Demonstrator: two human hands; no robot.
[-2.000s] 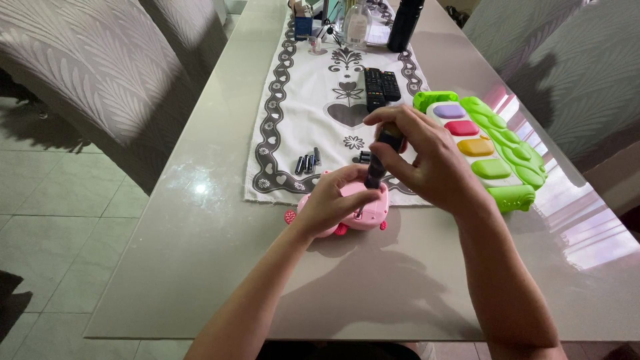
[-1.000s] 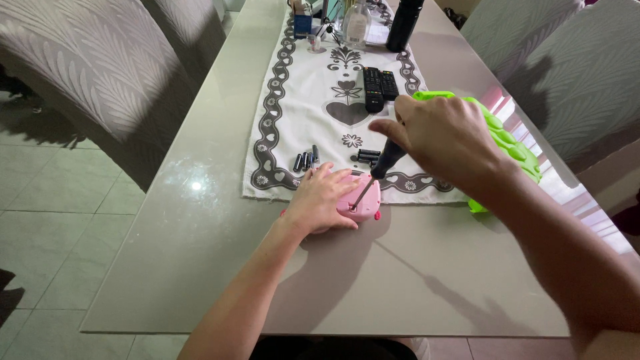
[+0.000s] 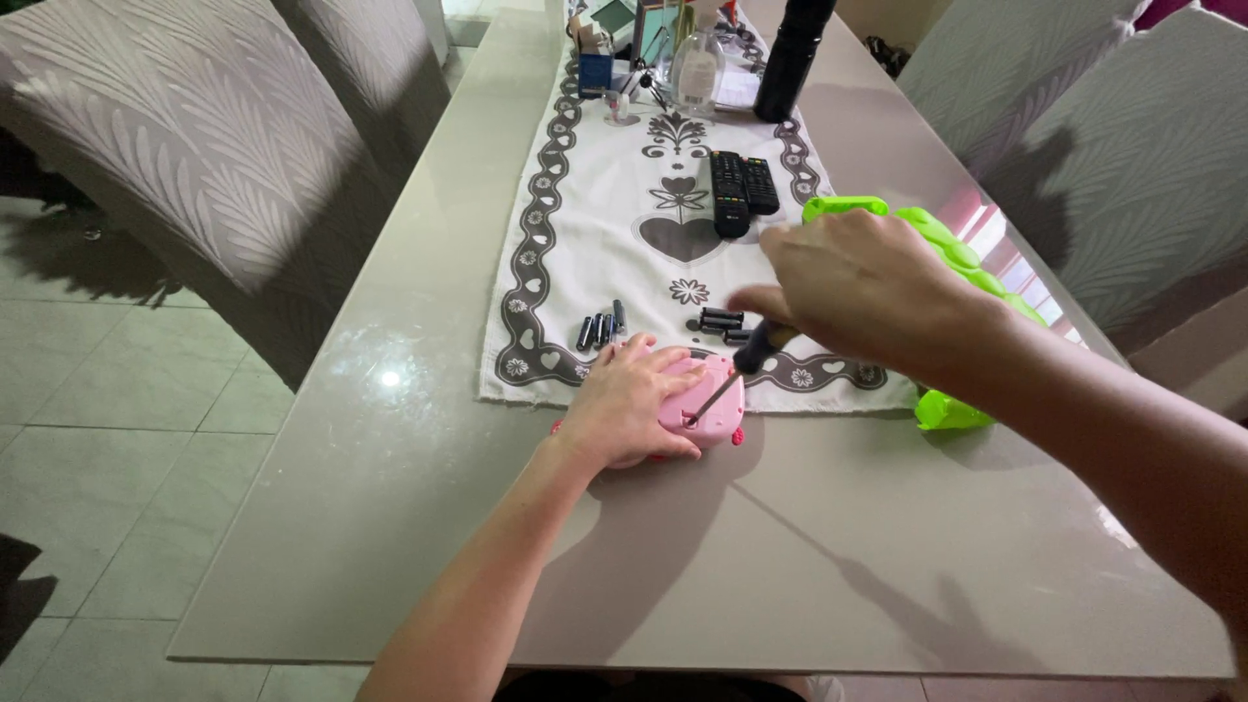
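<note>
A pink plastic toy [image 3: 720, 398] with small red parts lies at the near edge of the patterned table runner. My left hand [image 3: 634, 405] is spread over its left part and presses it down. My right hand [image 3: 858, 283] grips the dark handle of a screwdriver [image 3: 754, 353], which slants down to the left, its tip at a small recess in the toy's upper face. Several dark batteries [image 3: 600, 326] lie just beyond my left hand, and several more [image 3: 721, 320] lie on the runner beyond the screwdriver.
Two black remote controls [image 3: 729, 195] rest on the white runner [image 3: 595, 214]. A green toy [image 3: 951, 411] sits at the right, partly hidden by my right arm. Farther back stand a black bottle [image 3: 788, 63], a clear bottle [image 3: 697, 73] and a blue box [image 3: 595, 73]. Upholstered chairs flank the table.
My right hand has moved up and to the right, its grip now high on the screwdriver, which leans more. My left hand has shifted from the toy's near side to lie flatter over it.
</note>
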